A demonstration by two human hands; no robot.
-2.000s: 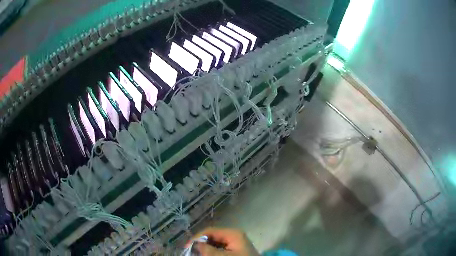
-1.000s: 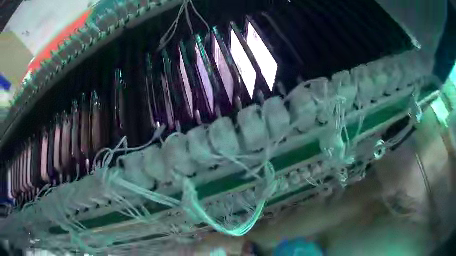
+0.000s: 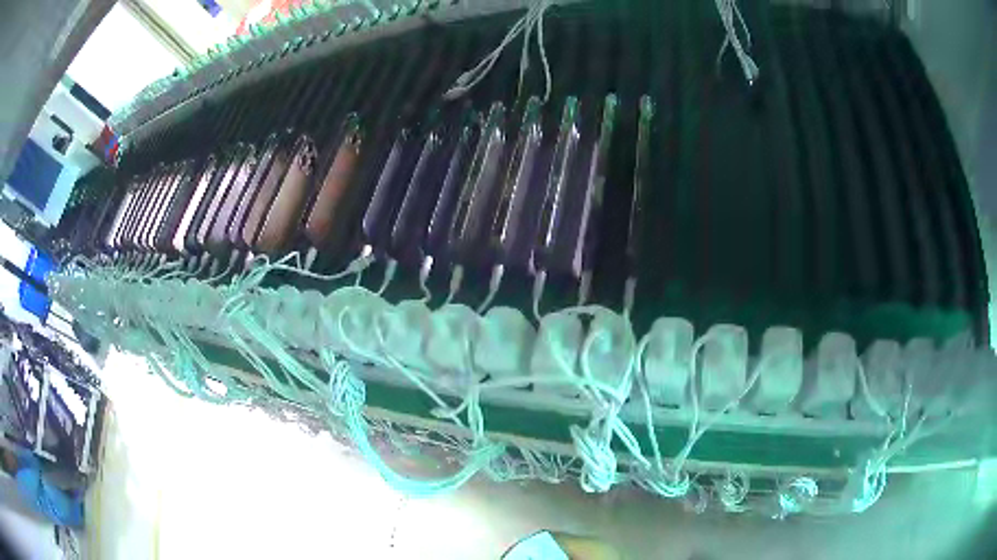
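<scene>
A row of smartphones (image 3: 511,197) stands on edge in the dark slotted holder (image 3: 787,186), most with dim pinkish or purple screens. White USB charging cables (image 3: 421,476) reach the phones' lower ends and hang in loops and bundles. White charger plugs (image 3: 667,356) line the shelf edge above a green and white power strip rail (image 3: 754,432). At the bottom edge, a sliver of a hand, seemingly my right hand (image 3: 585,547), shows beside a pale flat piece (image 3: 538,547). Both are cut off, so the grip is unclear. My left hand is not in view.
The rack's slots run on to the right. Loose cables (image 3: 525,44) hang over the rear of the holder. At the far left are a blue and white object (image 3: 44,164), another rack (image 3: 49,399) and a person's blue-clothed part (image 3: 49,487). Bright floor (image 3: 241,470) lies below.
The view has swung left and levelled along the rack. The brightly lit white screens seen before are no longer in view. The hand, clearer two seconds ago with a pale thing, is now mostly below the frame.
</scene>
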